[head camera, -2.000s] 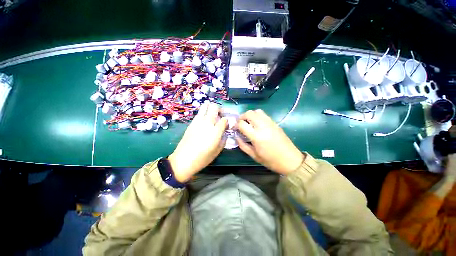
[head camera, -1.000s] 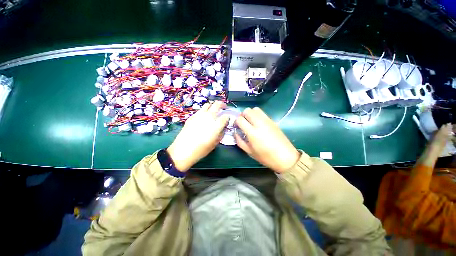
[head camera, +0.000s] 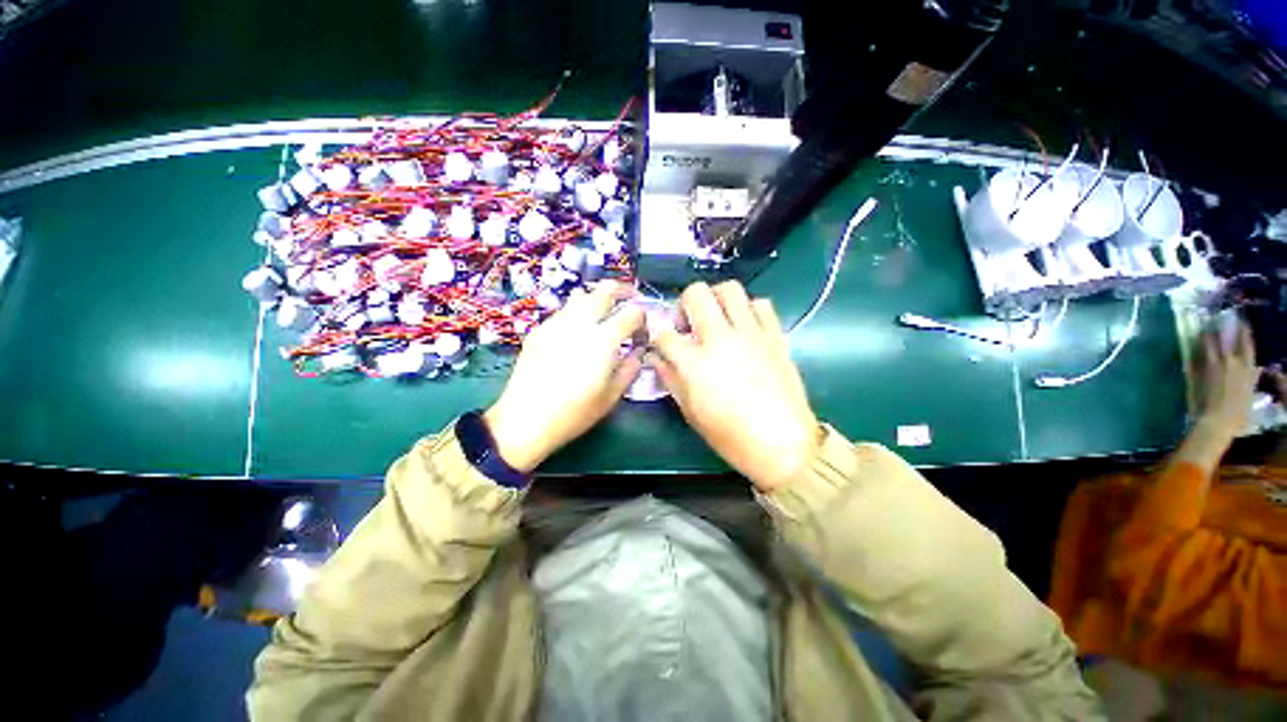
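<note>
A white plastic housing (head camera: 648, 381) lies on the green bench in front of me, mostly covered by my fingers. My left hand (head camera: 572, 370) holds its left side. My right hand (head camera: 734, 378) is on its right side, with the fingertips at its top. What the fingertips pinch inside the housing is too small to tell. A white cable (head camera: 836, 268) runs from near my right hand up to the right. A tangled pile of small motors (head camera: 440, 264) with red and dark wires lies to the left of my hands.
The grey screw feeder (head camera: 716, 158) stands behind my hands. The black electric screwdriver (head camera: 833, 148) slants down over its right side. A white fixture (head camera: 1073, 268) at right carries upright round housings with hanging cables. A person's hand and orange sleeve (head camera: 1179, 501) are at the far right.
My right hand has turned more upright and its fingers have moved up slightly over the housing. My left hand stays on the housing. The other person's hand has moved left and up.
</note>
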